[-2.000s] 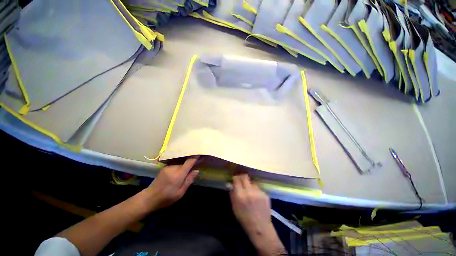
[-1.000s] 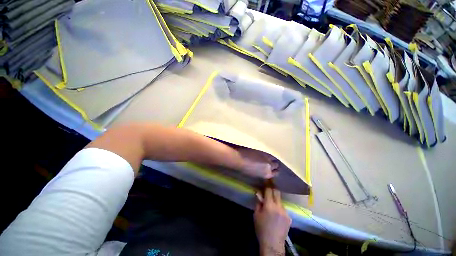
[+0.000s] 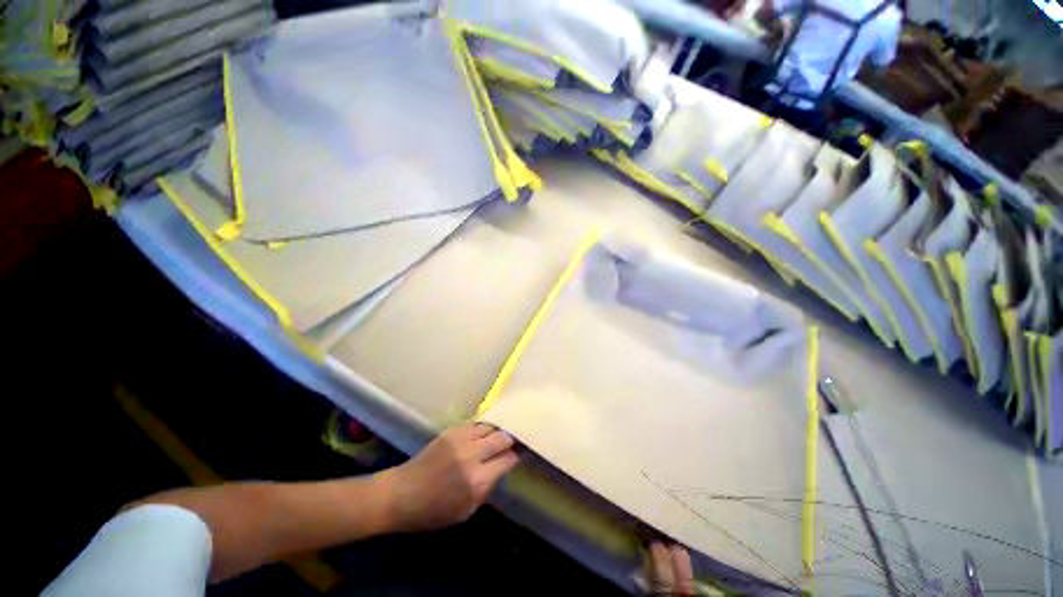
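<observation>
A grey-beige panel piece (image 3: pixel 664 385) with yellow strips down both sides lies on the table, its near edge at the table's front edge. My left hand (image 3: pixel 464 472) pinches the near left corner of the panel. My right hand (image 3: pixel 667 569) is at the near edge further right, mostly cut off by the bottom of the picture; only some fingers show under the panel's edge, and what they hold is hidden. A dark gap shows between the upper layer and the yellow-edged layer below.
Waiting panels (image 3: pixel 350 140) overlap at the left, with stacked grey pieces (image 3: pixel 152 88) beyond. A row of folded panels (image 3: pixel 886 257) runs along the far edge. A flat bar (image 3: pixel 865 496) lies right of the work. A person (image 3: pixel 833 47) is at the far right.
The view has swung left. My left hand has come out of the panel's opening and moved to its near left corner. The opening has flattened. My right hand is now mostly out of the picture.
</observation>
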